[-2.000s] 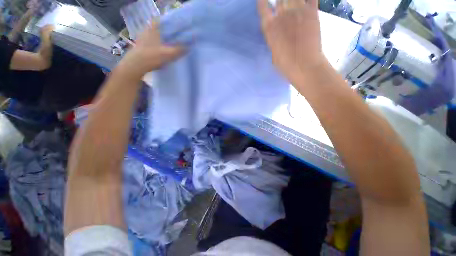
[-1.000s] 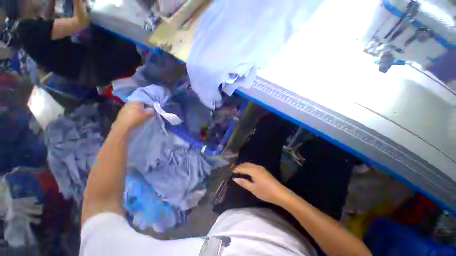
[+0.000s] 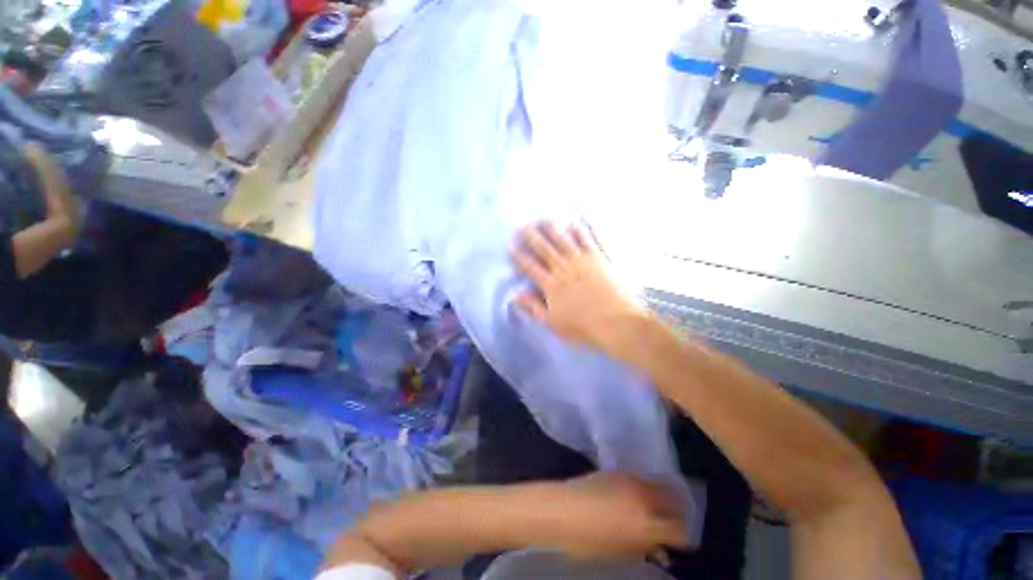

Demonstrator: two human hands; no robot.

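Observation:
A light blue garment panel (image 3: 391,170) lies over the table's left part, and its end hangs over the front edge to my lap. My right hand (image 3: 572,283) lies on the cloth near the table edge with fingers apart. My left hand (image 3: 640,510) is blurred at the hanging end of the cloth above my lap; its fingers are unclear, so I cannot tell if it grips. The presser foot area (image 3: 719,170) of the sewing machine is to the right of the cloth, under glare.
A purple cloth strip (image 3: 906,96) hangs on the machine head. A blue basket (image 3: 436,397) and blue-grey cloth piles (image 3: 142,476) are below at left. A blue plastic basket (image 3: 963,527) is at lower right. Another person's arm (image 3: 45,215) shows at far left.
My left hand has left the cloth pile at left and moved right to my lap. My right hand has risen from my lap onto the cloth. The panel now hangs down to my lap.

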